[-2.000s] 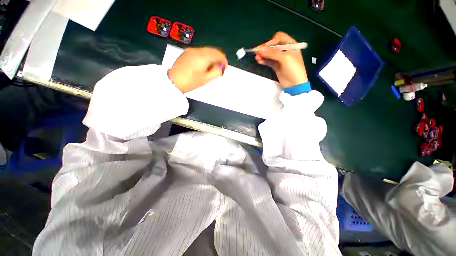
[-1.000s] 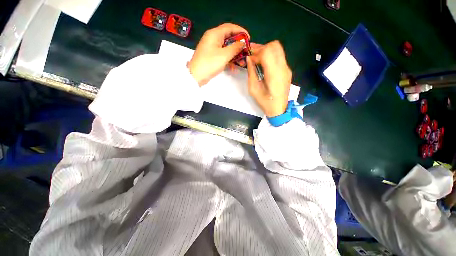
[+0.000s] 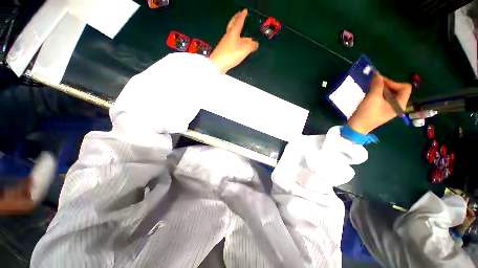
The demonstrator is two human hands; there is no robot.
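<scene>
My left hand is over the green mat, its fingers apart and empty. A red housing lies on the mat just right of its fingertips, not touching them. My right hand, with a blue wrist strap, holds tweezers over the blue bin. A small white piece shows near the hand at the bin's far end; whether the tweezers grip it I cannot tell. A white sheet lies in the bin. Two red housings lie left of my left hand.
A white paper strip lies along the near mat. A small white square lies left of the bin. Red pieces are piled at right, near another person's sleeve. Another person's blurred hand shows at left.
My hands have parted. The housing they held together appears to lie on the mat beyond the paper. My right hand has moved right to the bin. A blurred hand has appeared at left.
</scene>
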